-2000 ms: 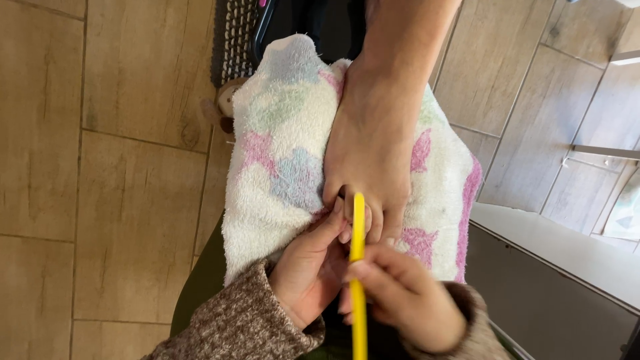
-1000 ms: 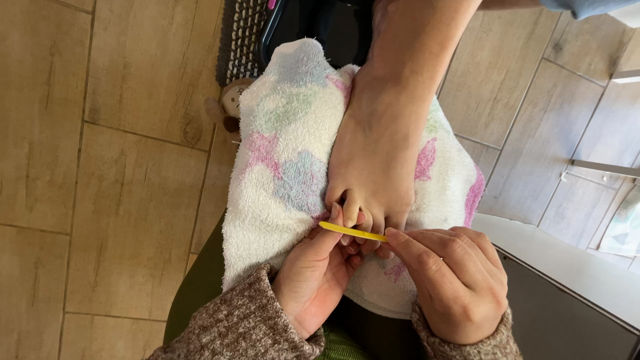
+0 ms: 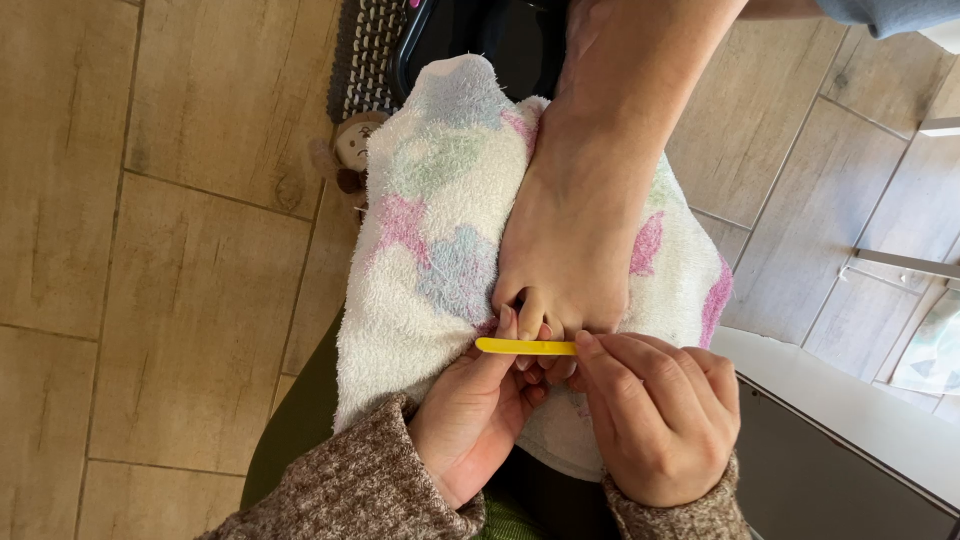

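Another person's bare foot [image 3: 577, 232] rests on a white terry towel [image 3: 420, 300] with pink, blue and green patches, spread over my lap. With my left hand [image 3: 480, 412] I grip the toes [image 3: 532, 315], thumb and fingers around them. My right hand [image 3: 667, 412] pinches one end of a yellow nail file [image 3: 526, 346] between thumb and fingers. The file lies sideways across the toe tips, its free end over my left thumb. Whether it touches a nail I cannot tell.
Beyond the towel are a black plastic basin [image 3: 495, 45] and a woven mat [image 3: 369, 60]. A small round toy-like object [image 3: 354, 144] sits on the wood-look tile floor [image 3: 202, 262]. A white-edged furniture panel [image 3: 832, 397] stands close at right.
The yellow file was upright in the view two seconds ago and now lies sideways over the toes. My right hand has moved to the right side of the toes. My left hand has kept its hold.
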